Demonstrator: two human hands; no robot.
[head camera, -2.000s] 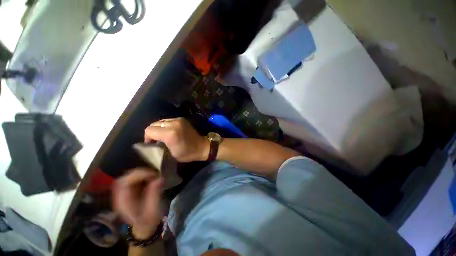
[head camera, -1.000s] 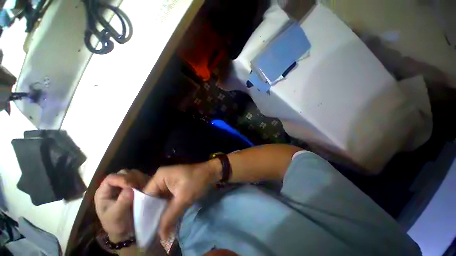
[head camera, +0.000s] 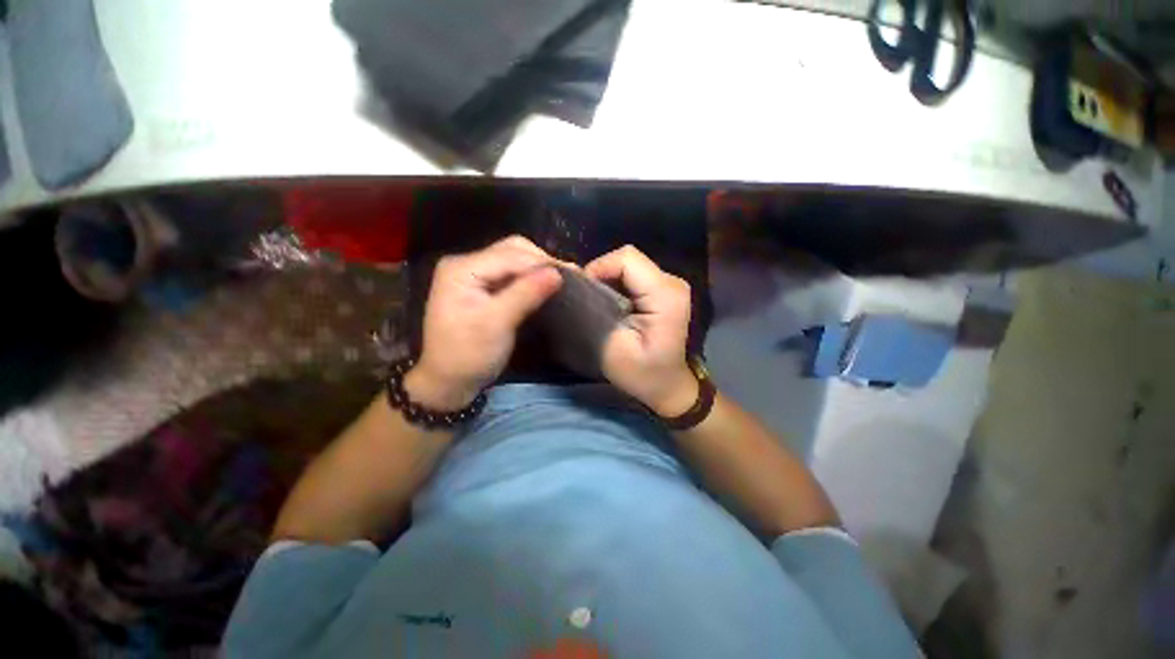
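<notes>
A dark grey pocket flap is held over the lap, in front of the table edge, its dark face showing. My left hand pinches its upper left edge between thumb and fingers. My right hand grips its right side. The far part of the flap under my right fingers is hidden. A loose crossed pile of dark grey turned flaps lies on the white table above my hands.
Shears with black loop handles lie at the table's back right. Right of them are a yellow-faced device and small red-black snips. A pale grey-blue piece lies far left. A light blue packet sits below right.
The view has swung round, so the table edge runs across the top. The piece in my hands showed pale before and now shows its dark grey face. Both hands now hold it at its edges.
</notes>
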